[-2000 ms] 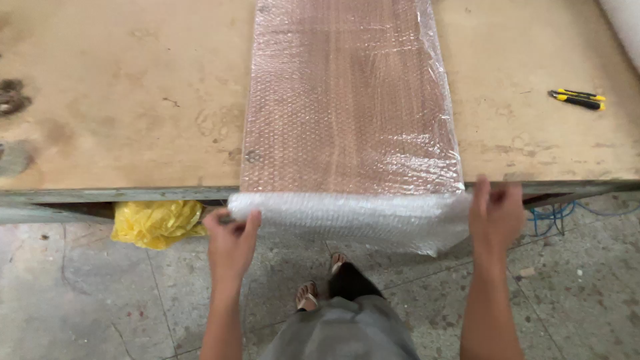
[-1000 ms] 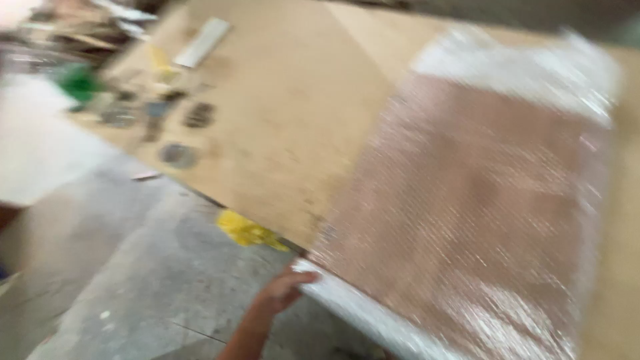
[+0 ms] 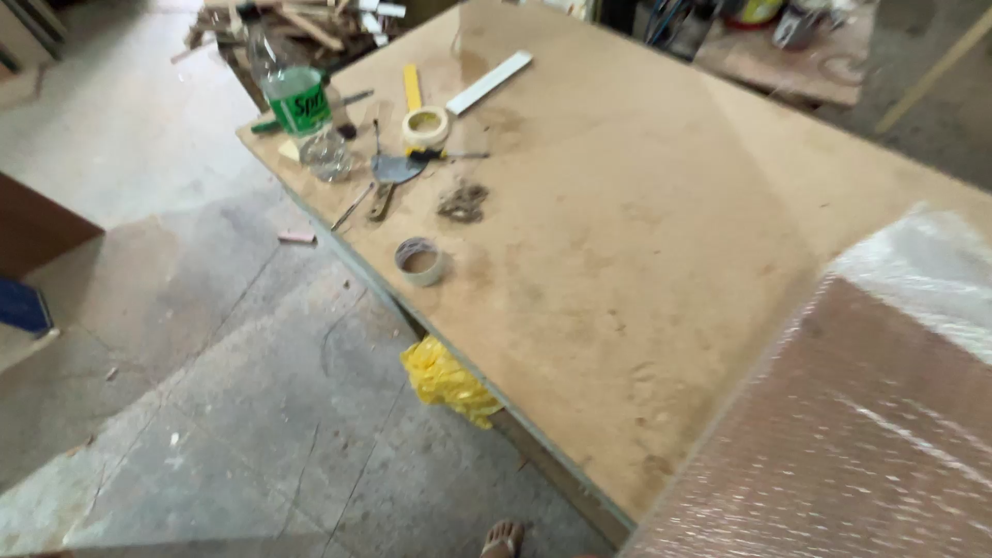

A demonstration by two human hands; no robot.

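Note:
Neither of my hands shows in the head view now, so what they hold is hidden. A brown wood-look panel wrapped in clear bubble wrap (image 3: 837,434) lies at the lower right on the wooden worktable (image 3: 620,232); its right and near parts are cut off by the frame. Loose bubble wrap (image 3: 922,263) extends past the panel's far end. A roll of clear tape (image 3: 419,262) stands near the table's left edge. Beyond it lie a clump of brownish material (image 3: 463,202), a putty knife (image 3: 397,169), a screwdriver (image 3: 434,153) and a roll of masking tape (image 3: 425,126).
A plastic Sprite bottle (image 3: 302,105) is at the table's far left corner, with a white strip (image 3: 490,82) to its right. A yellow plastic bag (image 3: 449,384) sticks out beneath the table edge. Wood scraps (image 3: 306,23) are piled behind. A sandaled foot (image 3: 504,536) is on the floor.
The view has swung far to the left. Both hands held the near bubble-wrap edge two seconds ago, and one hand was at its corner one second ago; both are now out of sight.

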